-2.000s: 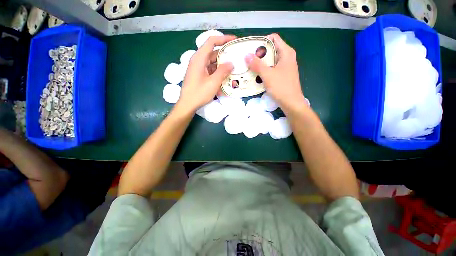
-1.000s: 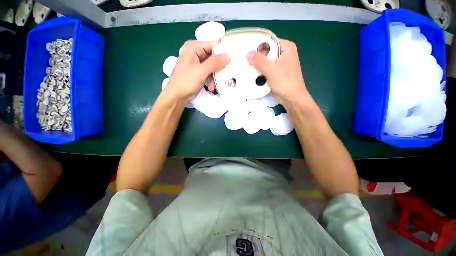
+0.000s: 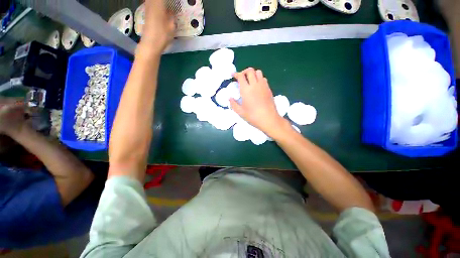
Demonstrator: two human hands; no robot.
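Thin white round pads [image 3: 220,118] lie in a loose, overlapping cluster on the green bench. My right hand [image 3: 256,98] is low over the cluster, thumb and fingers spread around a white pad; whether it touches the pad is unclear. My left hand [image 3: 160,22] is blurred and partly cut off by the top edge. It reaches over the rail to a cream housing [image 3: 190,20] with a grille and dark holes on the conveyor. The hand covers part of that housing, and its fingers are hidden, so its grip does not show.
A blue bin [image 3: 376,95] heaped with white pads stands at the right. Another blue bin [image 3: 118,75] with small beige-grey pieces stands at the left. A pale rail [image 3: 282,35] borders the conveyor, where more cream housings [image 3: 255,7] lie. A neighbour's arm [image 3: 55,166] is at far left.
The housing that both hands held over the bench has left that spot. My left hand has moved up-left to the conveyor; my right hand is down over the pads. The view has shifted.
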